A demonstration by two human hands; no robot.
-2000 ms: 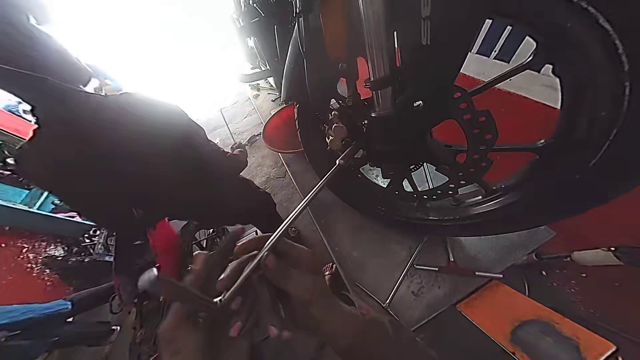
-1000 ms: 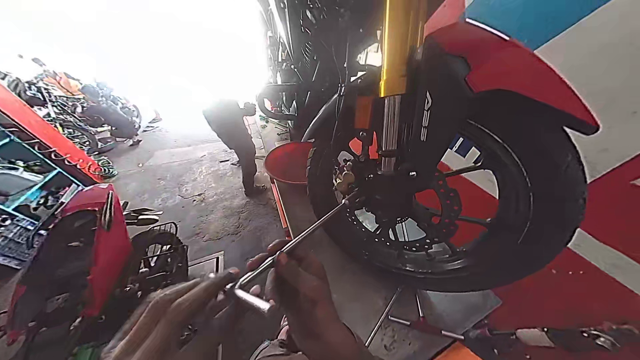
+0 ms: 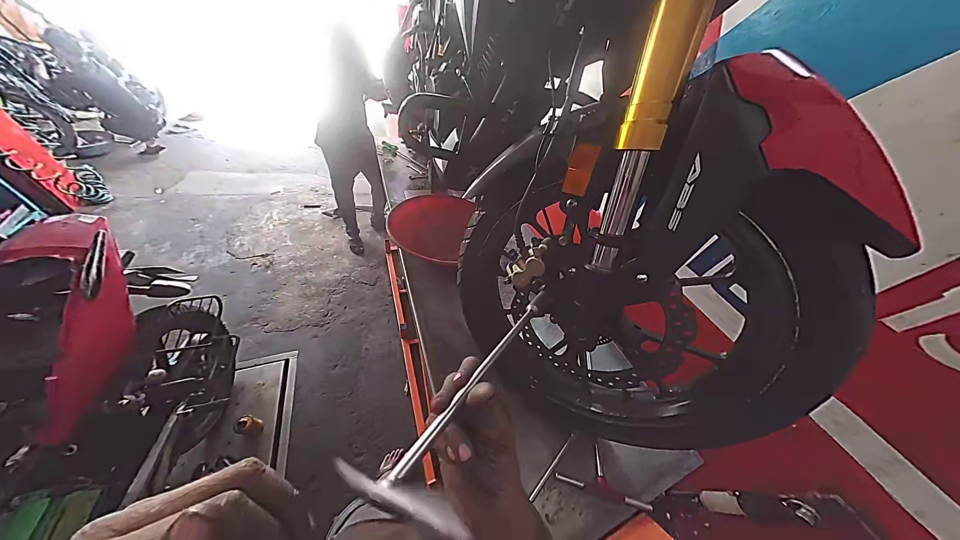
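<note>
My right hand [image 3: 476, 427] has its fingers around the shaft of a steel T-handle wrench [image 3: 491, 356]. The wrench's far end meets the lower fork near the brake caliper [image 3: 527, 266] of a motorcycle front wheel [image 3: 832, 352]. Its crossbar [image 3: 397, 499] is motion-blurred near the bottom edge. My left hand [image 3: 202, 502] appears at the lower left, apart from the crossbar; its fingertips are hidden. Above the wheel are a gold fork tube [image 3: 660, 75] and a red front fender [image 3: 825, 142]. A perforated brake disc [image 3: 667, 330] shows between the spokes.
Behind the wheel sits a red basin [image 3: 431, 229], with a person [image 3: 351, 150] standing beyond it. An orange-edged platform [image 3: 409, 352] runs below. Tools [image 3: 600, 487] lie at the lower right. Red motorcycle bodywork [image 3: 86, 337] and a wheel [image 3: 180, 330] are at left.
My left hand has left the wrench's crossbar and moved left. My right hand remains at the shaft. The view has shifted, showing more of the fork and fender than two seconds ago.
</note>
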